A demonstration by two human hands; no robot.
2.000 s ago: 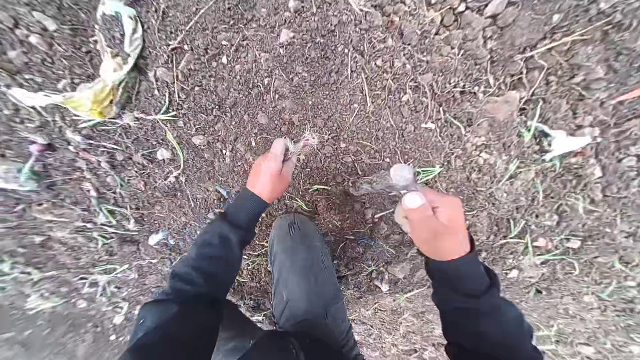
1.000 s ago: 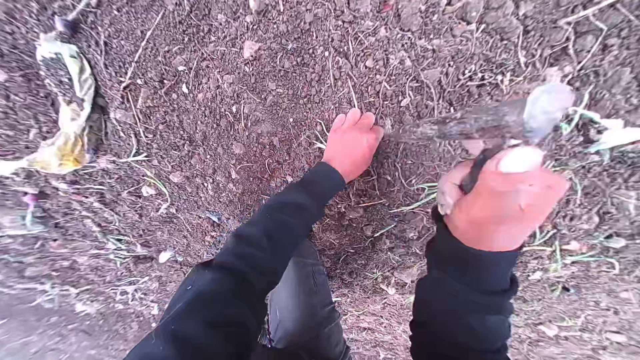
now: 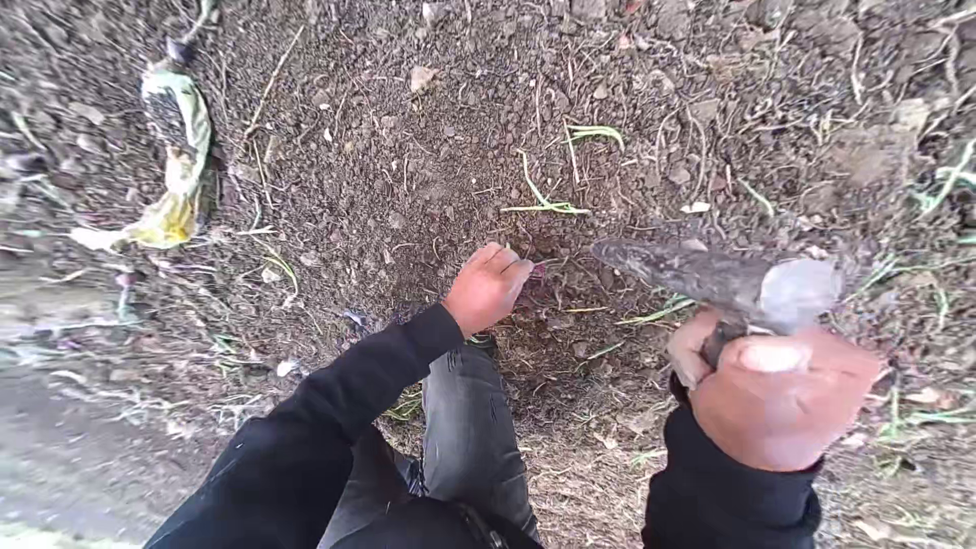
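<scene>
My right hand (image 3: 781, 389) is closed around the dark handle of a soil-caked metal hand tool (image 3: 686, 274), whose pointed blade reaches left over the soil. A pale round part shows at the blade's broad end. Near the middle, my left hand (image 3: 490, 286) is low at the ground with its fingers bent together. A small reddish-purple thing (image 3: 538, 271) shows by its fingertips; whether the fingers hold it cannot be seen. Thin green shoots (image 3: 547, 204) lie on the soil just above this hand.
Crumbly soil (image 3: 358, 160) with stones, roots and dry stalks spreads around. A crumpled yellow and pale green plastic wrapper (image 3: 179, 175) lies at the upper left. My bent leg (image 3: 473, 427) is below my left hand. More green shoots (image 3: 659, 311) lie under the blade.
The right hand and its tool have moved up nearer the camera since the earliest frame. Pale rootlets showed at my left hand then and do not show now. Green shoots now lie above that hand.
</scene>
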